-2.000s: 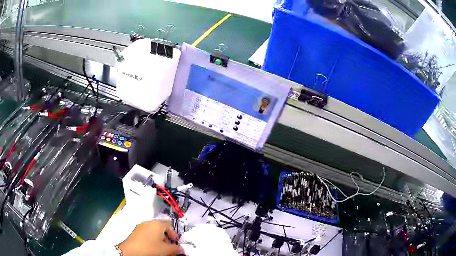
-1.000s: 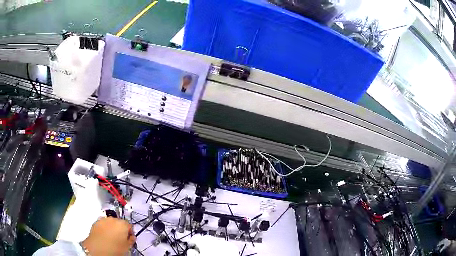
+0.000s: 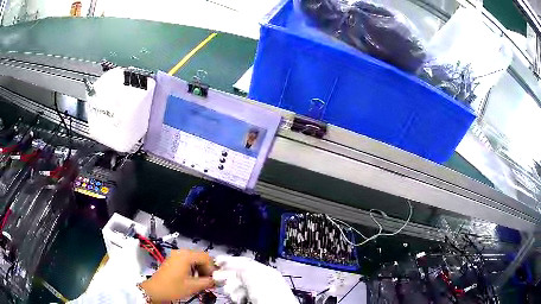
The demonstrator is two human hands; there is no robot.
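Observation:
My left hand (image 3: 179, 275), bare-looking, is at the bottom centre with its fingertips bent together. My right hand (image 3: 252, 282), in a white glove, meets it fingertip to fingertip. Anything pinched between the fingers is too small and hidden to make out. Both hands are over the white board (image 3: 350, 279) and hide much of it. Thin black strips and small black parts (image 3: 304, 294) show at the right of the glove. The red-handled tool (image 3: 150, 247) stands in the white holder (image 3: 121, 236) left of my hands.
A black parts pile (image 3: 228, 217) and a blue tray of metal-ended parts (image 3: 317, 240) lie behind the board. Wire harnesses on plastic lie left (image 3: 44, 202) and right (image 3: 436, 273). A rail (image 3: 356, 163) crosses behind, with an instruction card (image 3: 210, 130) and a large blue crate (image 3: 362, 89).
The view has shifted between frames. Since one second ago, my gloved right hand has come up fully into view and met my left hand, which has moved right from beside the white holder.

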